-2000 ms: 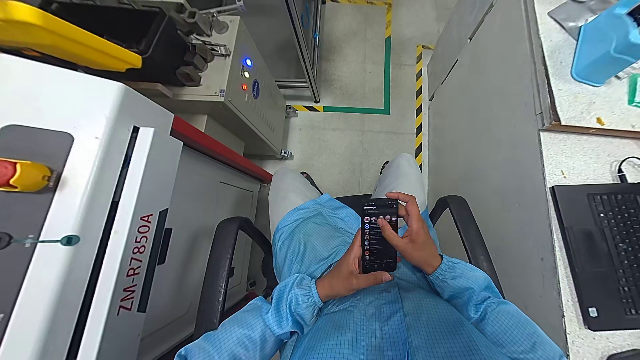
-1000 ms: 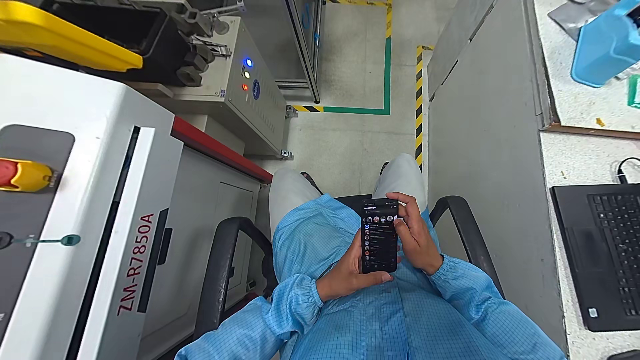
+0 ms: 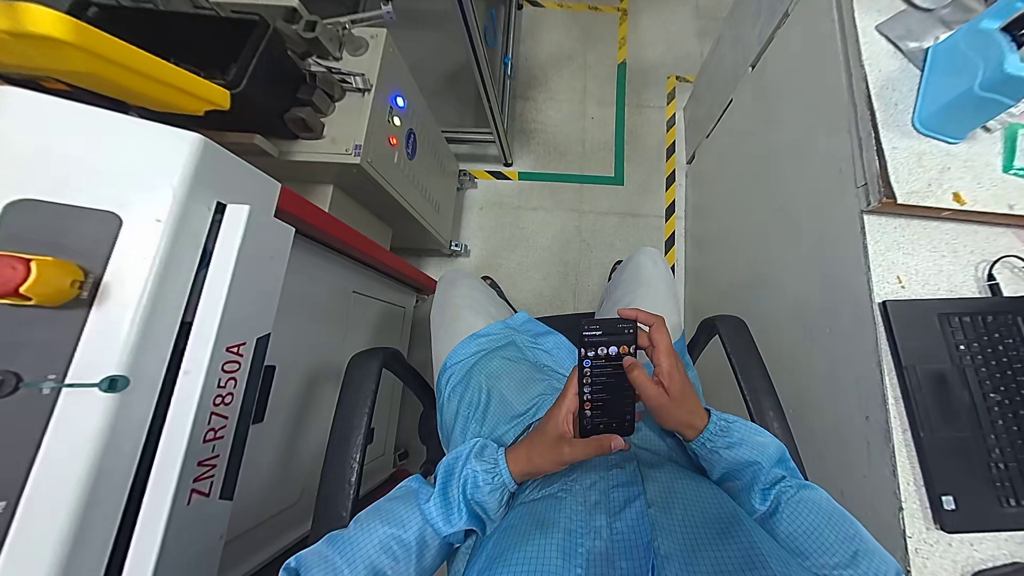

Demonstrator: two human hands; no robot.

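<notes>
A black smartphone (image 3: 607, 400) with a lit, dark screen showing a list lies over my lap, above the blue gridded smock (image 3: 576, 520). My left hand (image 3: 564, 436) is closed around its left and lower edges, the thumb along the bottom. At the phone's right side is my right hand (image 3: 664, 380), its fingers at the upper right edge and its thumb over the right part of the screen. The back of the phone and some fingertips are hidden.
Chair armrests (image 3: 360, 432) flank me. At left stands a white machine (image 3: 144, 168) with a red emergency stop button (image 3: 16, 276); beyond it is a cabinet (image 3: 412, 152) with lit indicators. On the right worktop (image 3: 920, 256) are a black laptop (image 3: 952, 416) and a blue plastic holder (image 3: 960, 80). Striped tape marks the floor.
My right thumb has shifted over the phone's screen, from near its middle two seconds ago to its right side. My left hand holds the phone in the same place.
</notes>
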